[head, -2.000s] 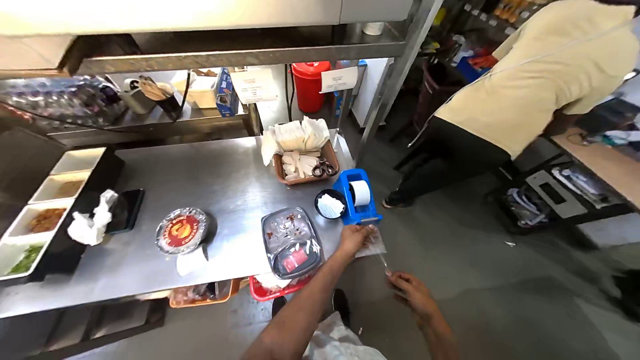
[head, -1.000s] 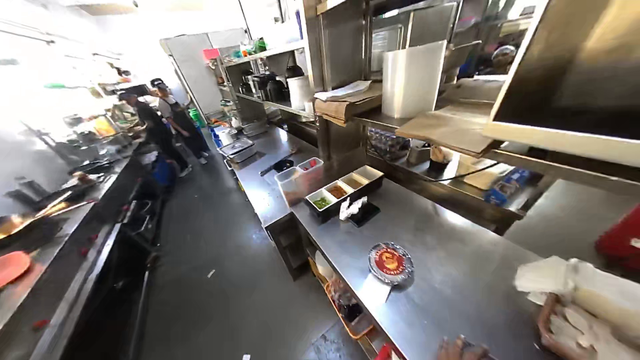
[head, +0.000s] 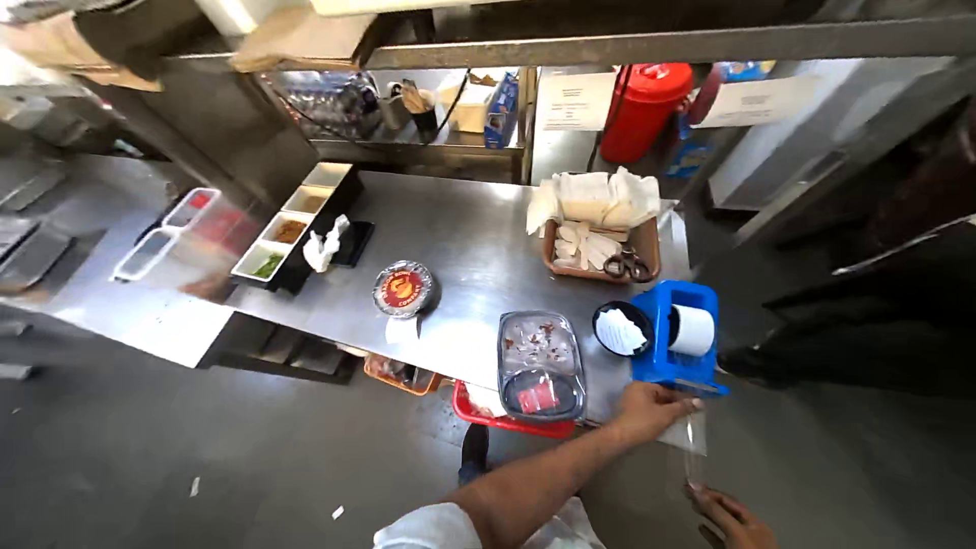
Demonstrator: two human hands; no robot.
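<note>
My left hand (head: 657, 412) is at the front edge of a blue tape dispenser (head: 675, 335), its fingers pinching a strip of clear tape (head: 692, 446). My right hand (head: 730, 518) pinches the strip's lower end, below and to the right. To the left of my left hand lies a black plastic tray with a clear lid (head: 540, 362), a red packet showing inside. A small black bowl of white paper slips (head: 623, 328) touches the dispenser's left side. Farther left on the steel table sits a round foil-covered container (head: 402, 288) with a red and yellow label, beside a white slip.
A brown basket (head: 563, 267) holds napkins, wooden spoons and scissors (head: 627, 265). Black-framed topping tubs (head: 276, 244) and clear tubs (head: 183, 221) stand left. Red (head: 511, 424) and orange (head: 404, 381) baskets sit below the table edge. A steel shelf (head: 671, 42) crosses above.
The view has swung widely, away to the other side and back. The tape strip stretches between both hands now, as it appeared two seconds ago; other things keep their places on the table.
</note>
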